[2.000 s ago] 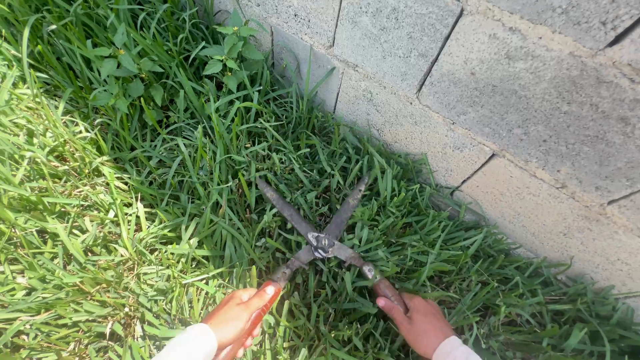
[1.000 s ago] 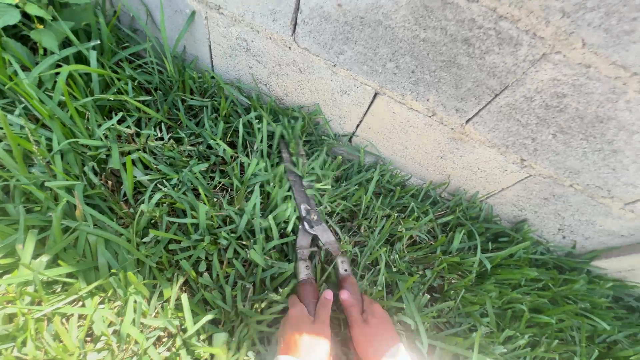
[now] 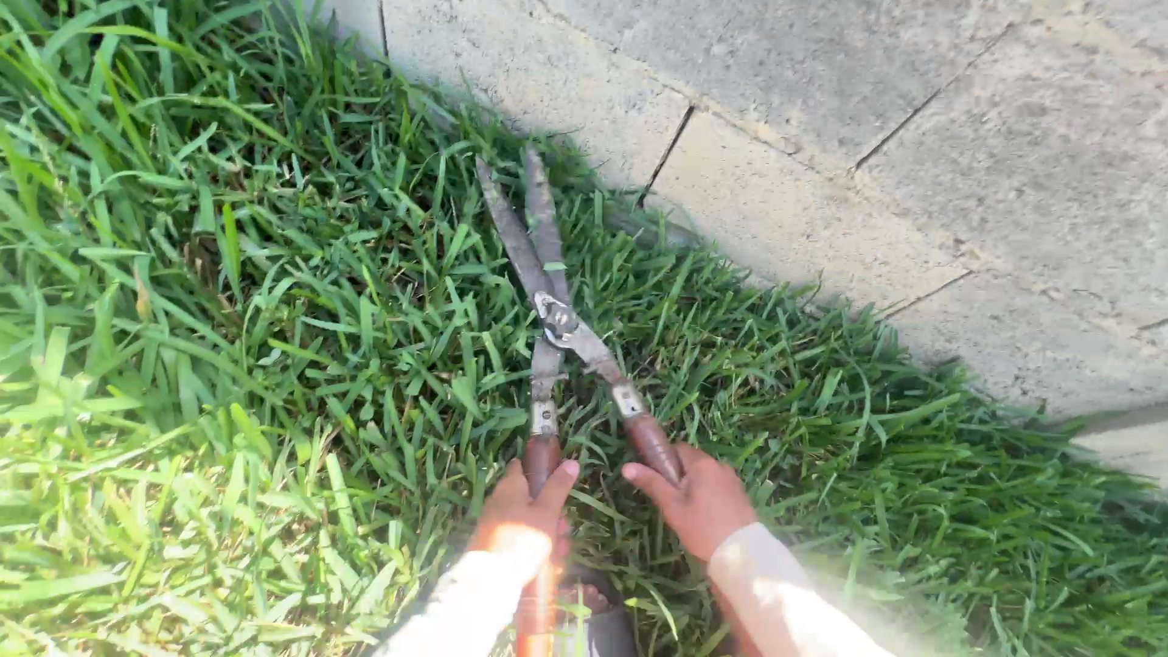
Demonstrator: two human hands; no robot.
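Observation:
A pair of hedge shears (image 3: 558, 319) with rusty, dark blades and reddish-brown handles lies over the grass, its blades slightly apart and pointing toward the foot of the wall. My left hand (image 3: 527, 511) is closed around the left handle, with the thumb along its top. Around the right handle, my right hand (image 3: 701, 500) is closed. Green grass (image 3: 392, 274) surrounds the blades, and some of it stands between and behind the tips. Both forearms wear pale sleeves.
A wall of grey concrete blocks (image 3: 766, 192) runs diagonally from top left to lower right, with grass against its base. Part of a foot in a dark sandal (image 3: 610, 630) shows below, between my hands. Taller grass grows at the upper left.
The shears were wide apart two seconds ago, then nearly closed with my hands together one second ago. Now the blades and my hands are somewhat apart again. The view has shifted along the wall.

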